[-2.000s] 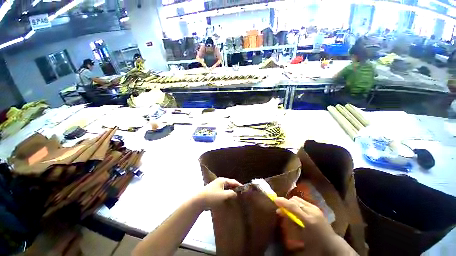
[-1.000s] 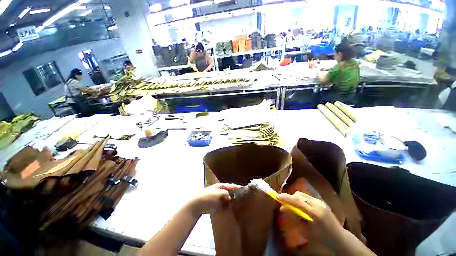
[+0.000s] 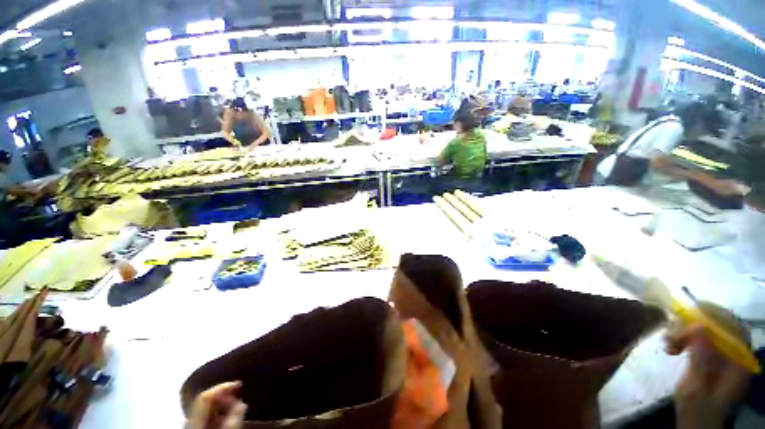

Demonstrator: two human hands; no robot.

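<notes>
My left hand [image 3: 216,407] is at the lower left, partly cut off by the bottom edge, touching the rim of a brown bag body [image 3: 294,369]. My right hand [image 3: 713,364] is at the far right, closed on a glue brush with a yellow handle [image 3: 713,328]; its pale bristles are blurred and point up and left. A second brown bag body [image 3: 562,327] stands beside the right hand. A narrower brown bag body [image 3: 432,289] stands between them, with an orange piece [image 3: 422,377] in front of it.
A blue tray with a plastic-covered pot [image 3: 520,251], a dark lump [image 3: 569,248], strap strips [image 3: 344,251] and a blue parts box [image 3: 238,272] lie beyond the bags. Brown pieces [image 3: 50,369] are piled left. A person in white [image 3: 654,142] stands at back right.
The view has turned right. My right hand has moved the brush off the bag rim, out to the right. My left hand is lower, and the near bag body appears further left.
</notes>
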